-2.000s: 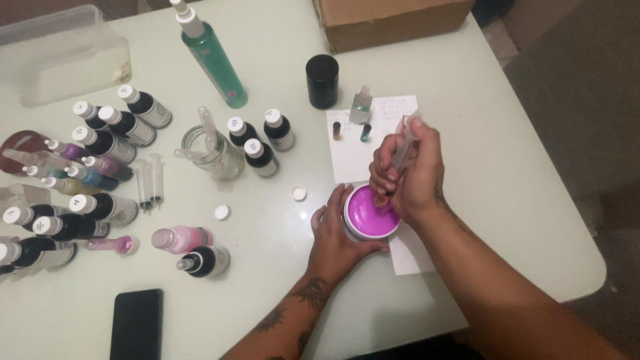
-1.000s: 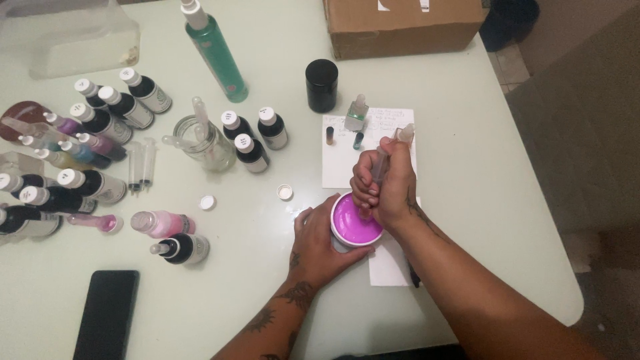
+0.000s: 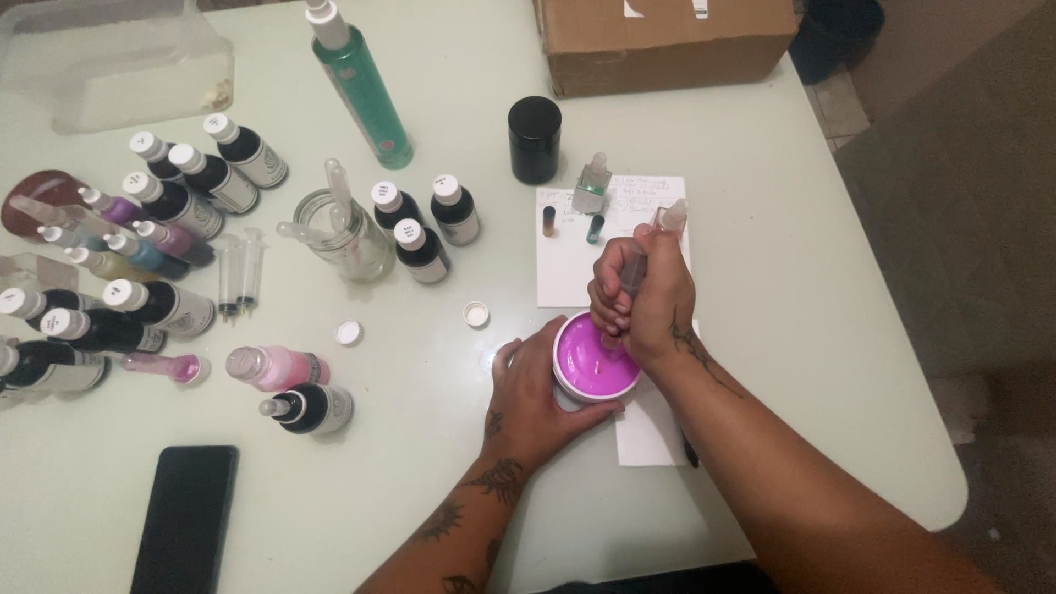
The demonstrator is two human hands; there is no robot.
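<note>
A round white tub [image 3: 596, 363] of glossy magenta liquid stands near the middle of the table. My left hand [image 3: 536, 404] is wrapped round its left and lower side. Above its upper right rim, my right hand [image 3: 648, 297] is closed in a fist round an upright translucent stirring tool [image 3: 634, 271], whose lower end meets the magenta surface. The tool's exact kind is hidden by my fingers. Just behind my right hand is a small glass bottle with a clear dropper top [image 3: 672, 216]. Handwritten paper sheets [image 3: 569, 276] lie behind and under the tub.
A black jar [image 3: 535, 140], a small glass dropper bottle [image 3: 592, 186] and a cardboard box [image 3: 668, 49] stand behind. Left are a glass jar [image 3: 346, 239] of pipettes, dark bottles [image 3: 425, 252], a green spray bottle [image 3: 363, 95], a pink bottle [image 3: 276, 368], syringes [image 3: 239, 272] and a phone [image 3: 186, 520].
The view has shifted slightly. Both hands stay at the tub, and the right fist keeps its hold on the tool.
</note>
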